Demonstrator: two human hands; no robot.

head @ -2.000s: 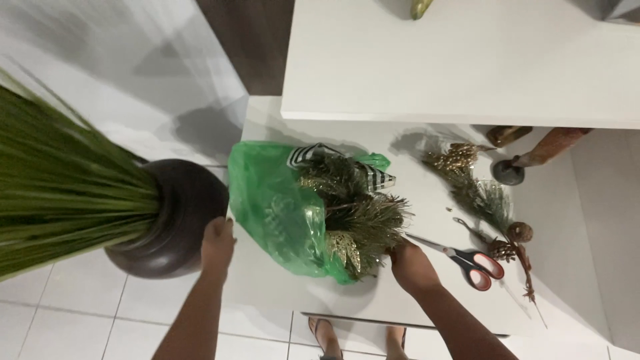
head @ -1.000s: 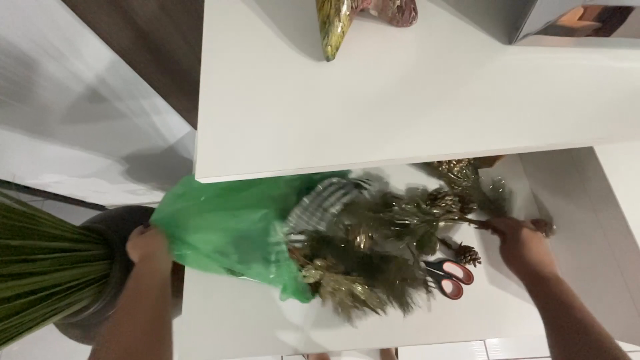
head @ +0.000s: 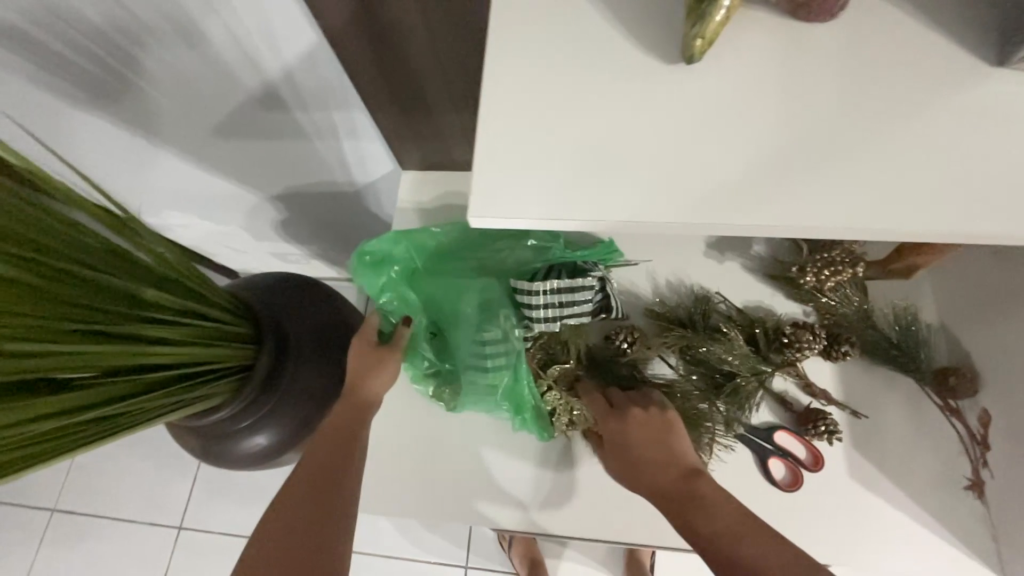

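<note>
My left hand (head: 378,356) grips the closed end of a green plastic bag (head: 448,280) lying on the white surface. A black-and-white striped ribbon (head: 564,298) and gold glittery leaves (head: 566,408) show at the bag's mouth. My right hand (head: 640,432) reaches into the greenery at that mouth; its fingertips are partly hidden, so its hold is unclear. Right of it lie artificial pine sprigs (head: 712,344) with pine cones (head: 802,340). Scissors with black and red handles (head: 780,456) lie beside them, blades hidden under the sprigs. Another sprig with gold berries (head: 832,268) lies farther right.
A white upper shelf (head: 720,144) overhangs the back of the lower surface and bears a gold-green object (head: 706,28). At left stands a dark round vase (head: 280,368) with tall green grass (head: 120,328). The person's feet are on the tiled floor below.
Pine sprigs that were bunched at the bag's mouth now lie spread to the right, over the scissors' blades. My right hand, at far right one second ago, has come back to the bag's mouth.
</note>
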